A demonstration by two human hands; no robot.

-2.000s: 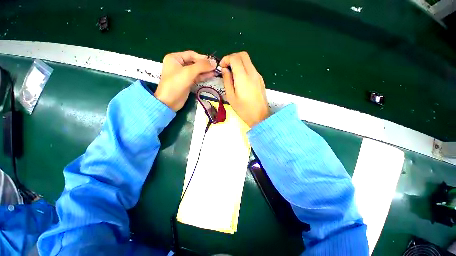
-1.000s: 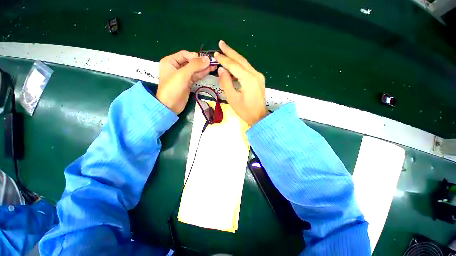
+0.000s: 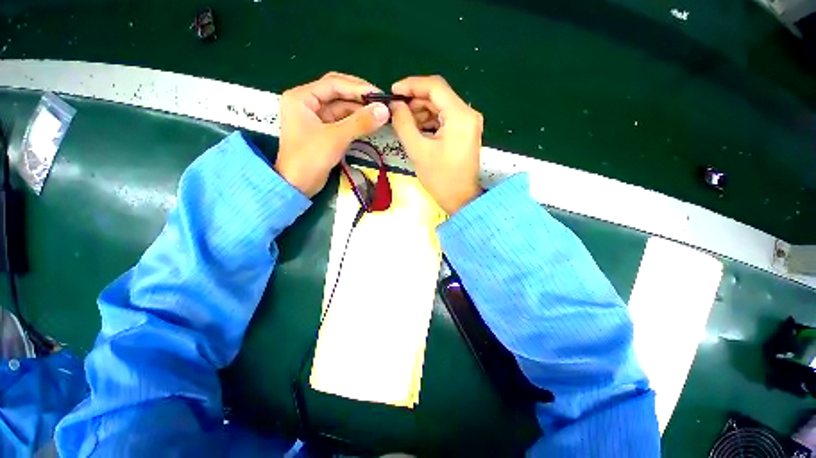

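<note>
A small black electronic unit (image 3: 385, 97) is held between both hands over the pale rail, seen nearly edge-on. My left hand (image 3: 329, 130) pinches its left end with thumb and fingers. My right hand (image 3: 440, 134) pinches its right end. The fingers cover much of the unit. A red-and-grey wrist strap (image 3: 372, 190) with a thin dark cord lies just below the hands, on white sheets with yellow edges (image 3: 380, 295).
A conveyor belt (image 3: 555, 80) beyond the rail (image 3: 608, 199) carries dark units (image 3: 206, 25) (image 3: 714, 178). A black phone (image 3: 483, 335) lies partly under my right sleeve. A clear bag (image 3: 45, 143), a white card (image 3: 673, 313) and a round-grilled fan (image 3: 748, 444) are on the bench.
The unit has turned from showing its shiny face to nearly edge-on. My right fingers, spread before, have closed onto its right end. The units on the belt have shifted slightly right.
</note>
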